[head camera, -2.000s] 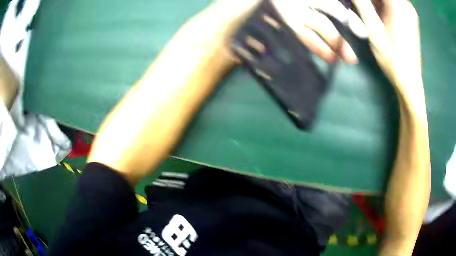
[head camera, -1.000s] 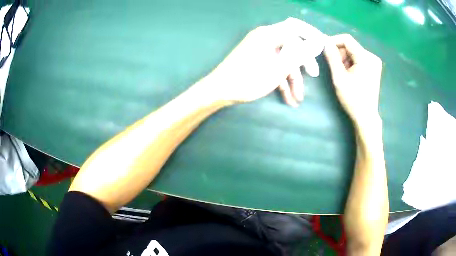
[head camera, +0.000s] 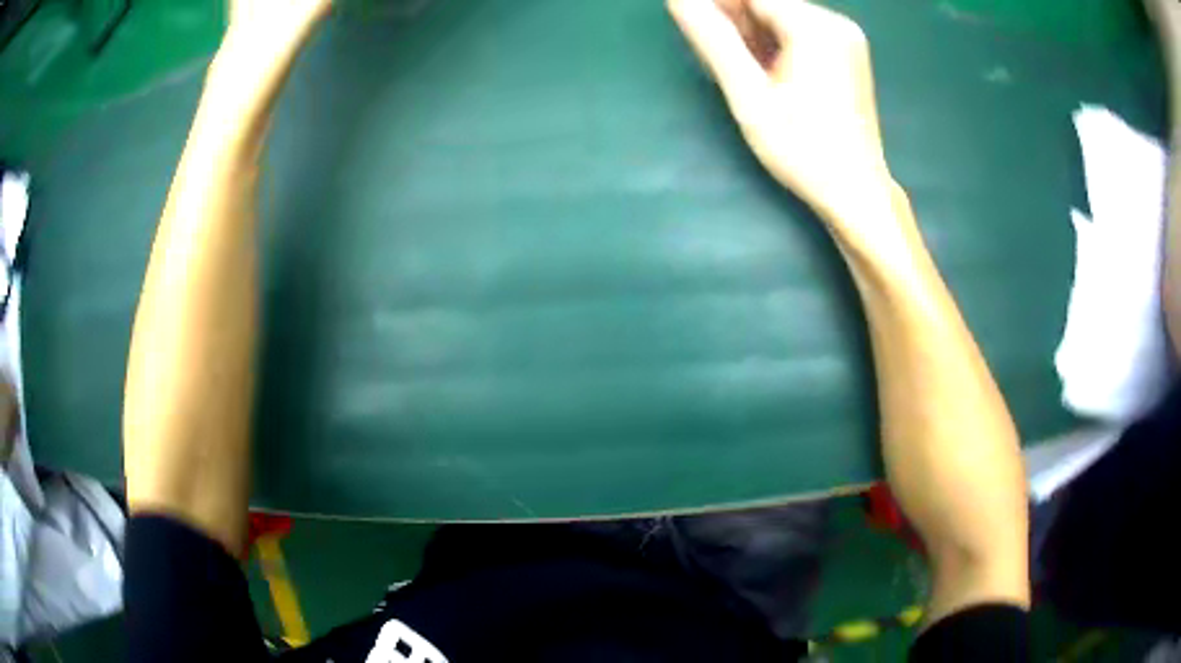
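Observation:
My left hand is at the top left, cut off by the picture's top edge; its fingers are out of view, so I cannot see whether it holds anything. My right hand is above the green table at the upper centre right. Its thumb and fingers are curled, and its fingertips are cut off by the top edge. Whether something small is pinched in it cannot be seen. No phone frame shows clearly.
White cloths or sheets lie at the right of the table, beside a neighbouring person's arm and dark clothing. Pale grey fabric is at the lower left. The table's near edge curves in front of my body.
The phone frame seen at first is no longer visible. My hands, together one second ago, are now wide apart, my left hand far to the left. The view has also shifted.

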